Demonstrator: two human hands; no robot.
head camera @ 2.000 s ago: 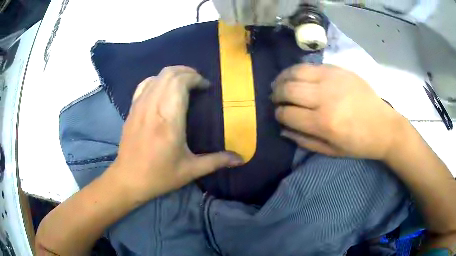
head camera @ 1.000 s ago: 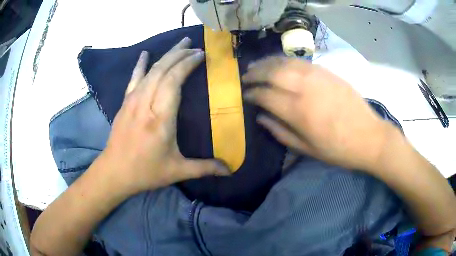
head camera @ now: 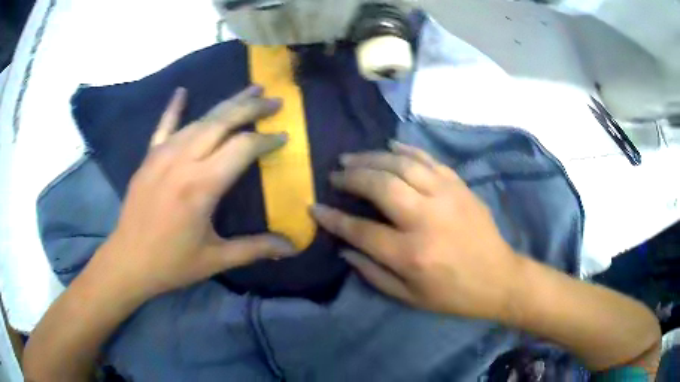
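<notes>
A mustard-yellow template strip lies on the navy cloth, its top end under the sewing machine head. Blue-grey trouser cloth lies below and to both sides. My left hand is spread flat, with fingertips on the strip's left side and upper face and the thumb at its rounded lower end. My right hand lies on the navy cloth right of the strip, fingers slightly apart, index or middle fingertip near its lower right edge. Neither hand grips anything. The needle area is blurred.
A cream-white knob on a dark spring hangs beside the machine head. Black thread snips lie on the white table at right. Dark, unclear items are on the floor at lower right.
The view has shifted, so machine and cloth appear further left. My right hand has moved down beside the strip's lower part. My left fingers now rest on the strip. More blue-grey cloth shows at right.
</notes>
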